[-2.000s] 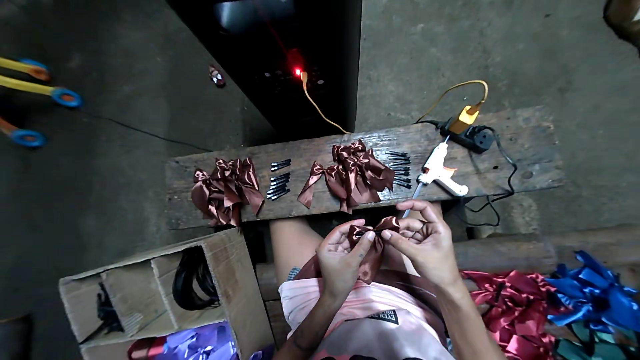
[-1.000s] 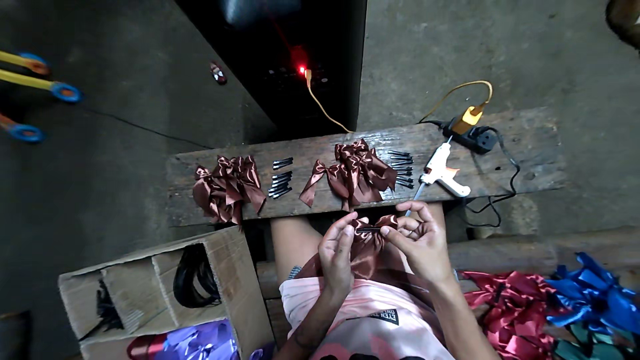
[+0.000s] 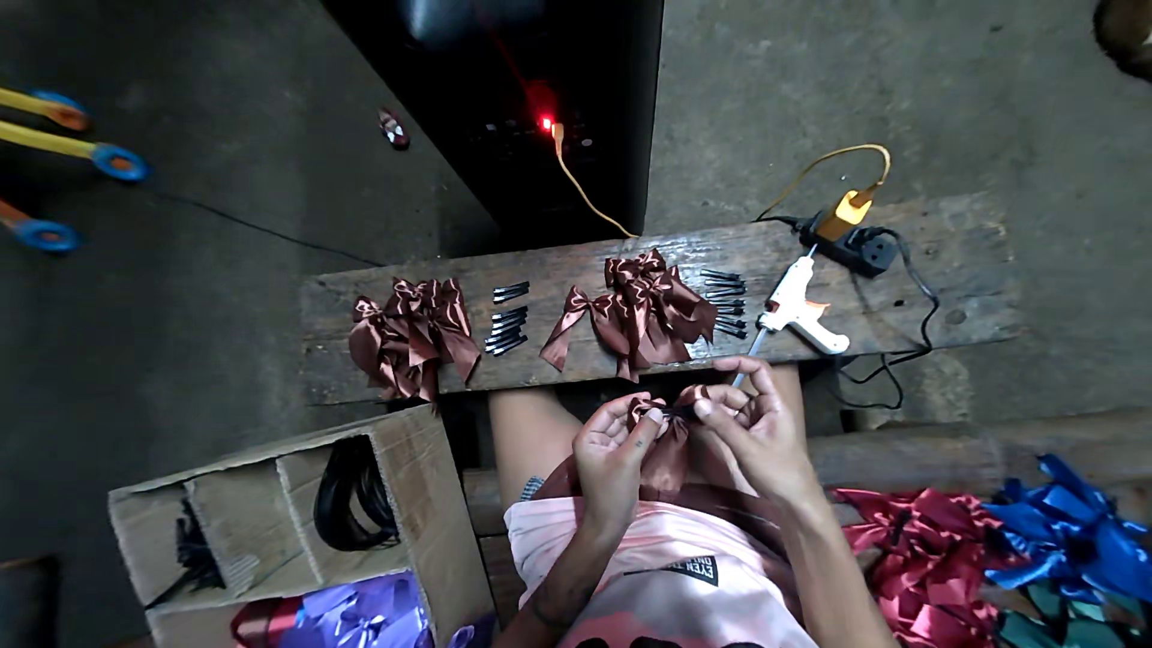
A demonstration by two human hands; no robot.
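Note:
Over the lap, my left hand pinches one side of a brown satin ribbon bow. My right hand holds its other side, with a dark clip at the bow's middle. On the wooden bench, a pile of brown bows lies just beyond the hands, and a second pile is at the left. Black metal hair clips lie between the piles, and more clips are right of the nearer pile. A white hot glue gun rests near my right hand, a glue stick at its rear end.
A black power strip with a yellow plug and cords sits on the bench's right part. A divided cardboard box at lower left holds black bands and purple bows. Red bows and blue bows lie at lower right. A black cabinet-like object stands behind the bench.
Both hands remain on the brown bow over the lap. The fingers of my left hand, spread along the bow's edge a second ago, are now curled in around its side.

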